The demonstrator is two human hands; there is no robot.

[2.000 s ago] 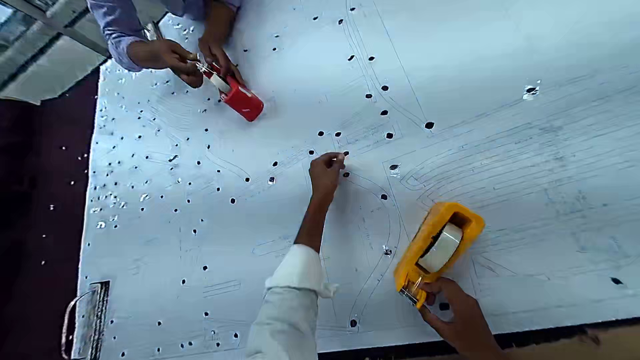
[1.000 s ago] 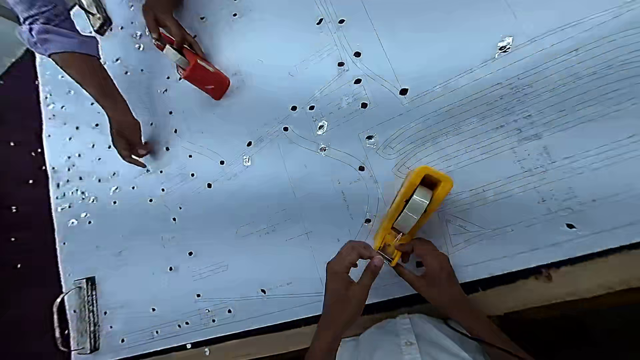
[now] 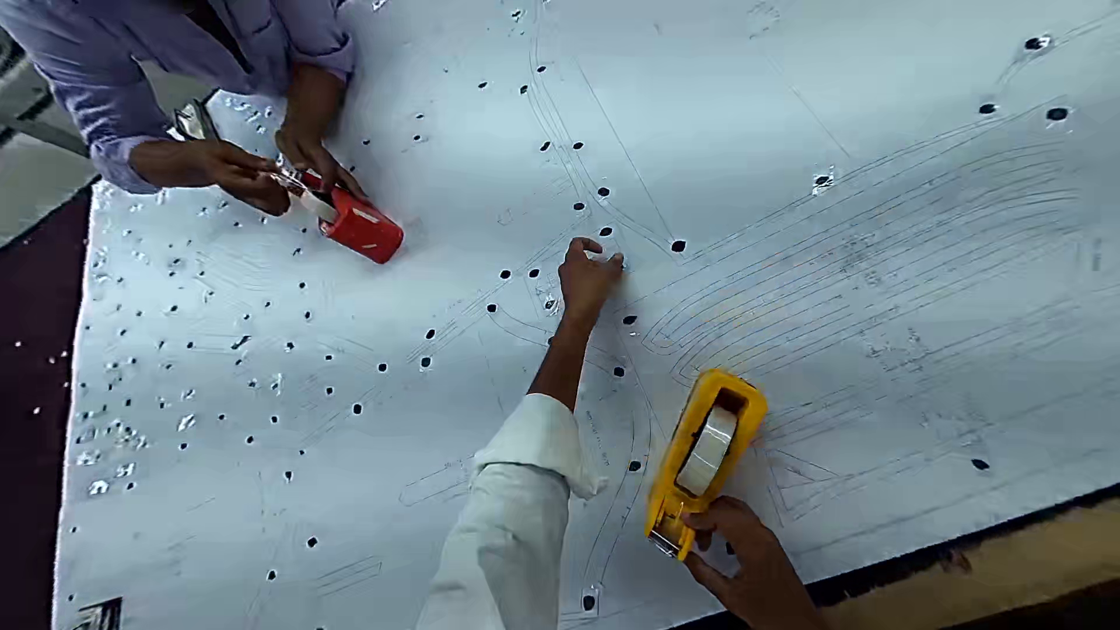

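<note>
A large white sheet [image 3: 420,525] with printed pattern lines and many small dark holes lies spread before me. My left hand [image 3: 591,280] reaches across its middle, fingertips down on the sheet beside a hole; whether a bit of tape is between the fingers cannot be told. My right hand [image 3: 744,556] holds the cutter end of a yellow tape dispenser [image 3: 707,455] between thumb and fingers. A roll of clear tape [image 3: 709,451] sits in that dispenser, which rests on the sheet.
Across the sheet, a person in a purple shirt [image 3: 175,70] has both hands at a red tape dispenser [image 3: 363,229]. A metal clip [image 3: 194,121] is near that person's arm, and another [image 3: 101,615] is at the lower left edge. A wooden table edge [image 3: 971,560] runs along the lower right.
My left hand has moved from the yellow dispenser's cutter out to the middle of the sheet. The other person's hand has come back from the sheet to the red dispenser.
</note>
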